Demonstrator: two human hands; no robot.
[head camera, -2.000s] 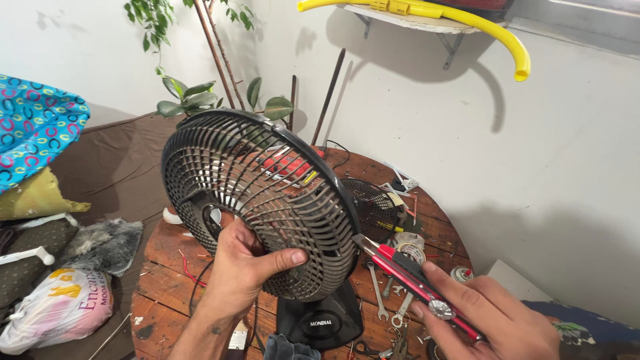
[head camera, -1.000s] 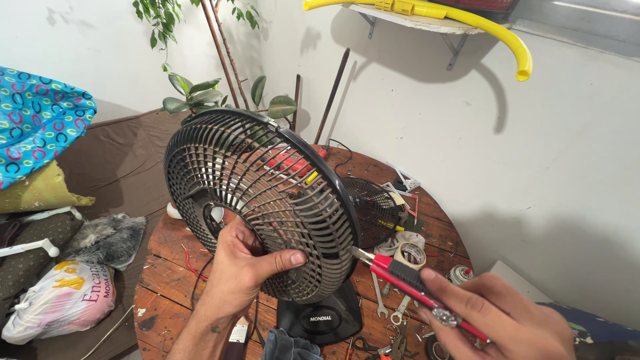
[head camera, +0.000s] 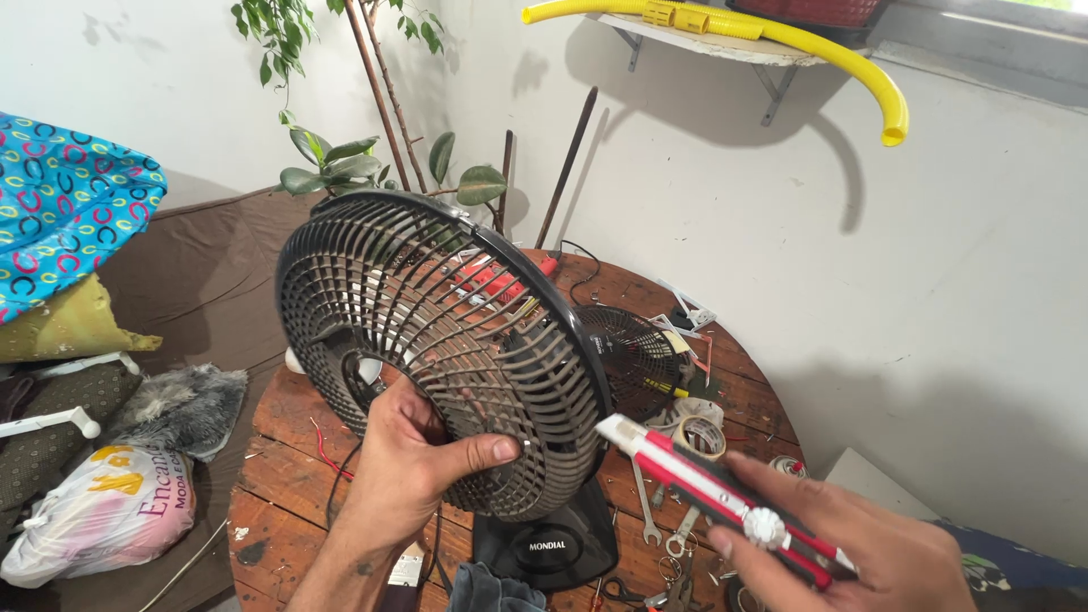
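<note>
My left hand (head camera: 416, 459) grips the rear grille of a black Mondial table fan (head camera: 442, 340), its thumb lying over the dusty ribs and its fingers hidden at the hub opening. The fan's black base (head camera: 544, 544) rests on the round wooden table. In my right hand (head camera: 841, 535) is a red and black utility knife (head camera: 722, 493) with a white knob. The knife's metal tip points at the lower right rim of the grille, with a small gap in the picture between them.
On the wooden table (head camera: 289, 433) are a second black grille (head camera: 633, 357), a masking tape roll (head camera: 702, 437), wrenches (head camera: 646, 501), a blue-grey cloth (head camera: 493, 591) and red wire (head camera: 323, 450). A yellow corrugated tube (head camera: 850, 68) lies on a wall shelf. Plant leaves (head camera: 340, 161) stand behind the fan.
The knife was at the grille's rim two seconds ago; my right hand has drawn it away to the right and turned it. My left hand keeps its hold on the grille.
</note>
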